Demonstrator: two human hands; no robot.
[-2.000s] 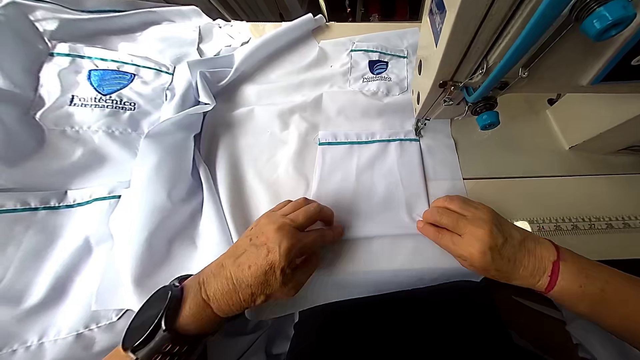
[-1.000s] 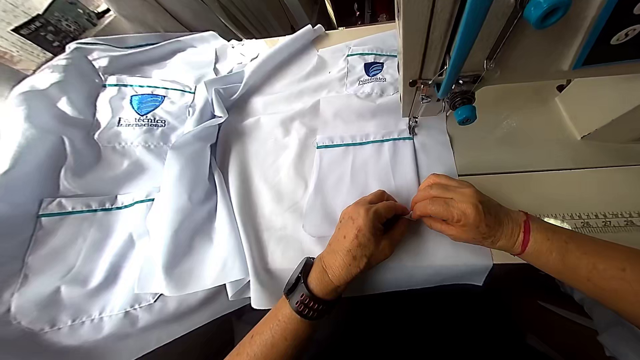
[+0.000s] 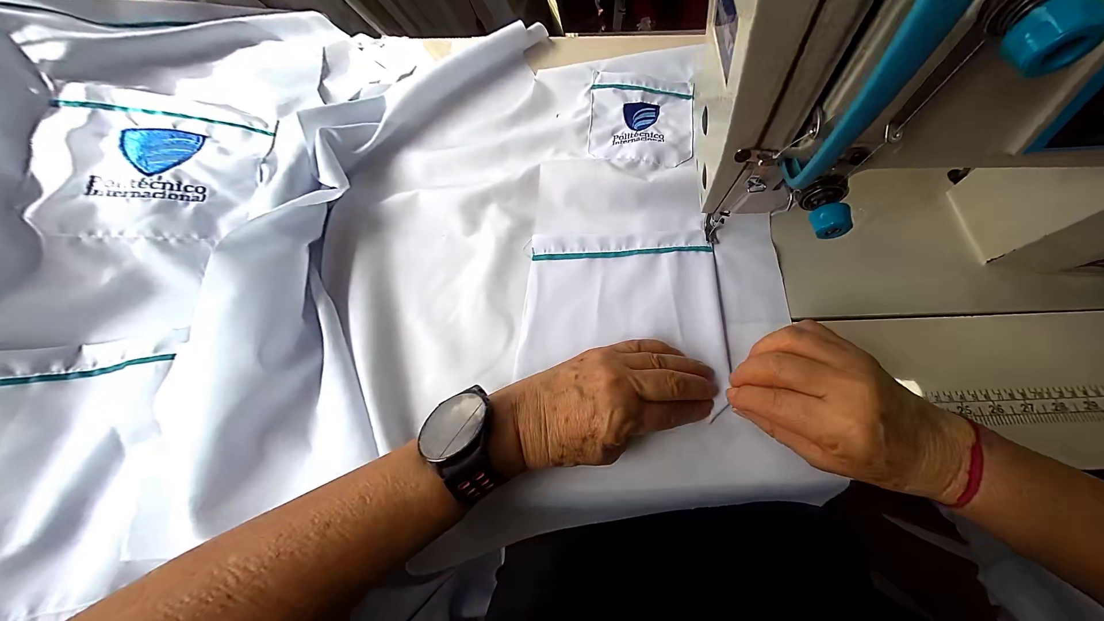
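Note:
A white patch pocket (image 3: 617, 302) with a teal stripe near its top lies on a white fabric panel (image 3: 431, 259). The sewing machine's presser foot (image 3: 712, 228) is at the pocket's upper right corner. My left hand (image 3: 612, 401) lies on the lower part of the pocket, fingers together and pointing to its right edge. Just right of that edge, my right hand (image 3: 819, 401) has its fingertips pinched together at the cloth; whether fabric is between them is hidden. A smaller pocket (image 3: 641, 121) with an embroidered shield and lettering is farther up the panel.
The sewing machine head (image 3: 768, 103) stands over the panel's right side. A measuring tape or scale (image 3: 1018, 405) runs along the machine bed (image 3: 862, 345) at right. Another white garment piece (image 3: 112, 293), with teal-striped pockets and an embroidered shield, spreads over the left.
My hands were together at the pocket's right edge a second ago; now they are slightly apart, the left lying flatter on the pocket. Two seconds ago the left was farther left.

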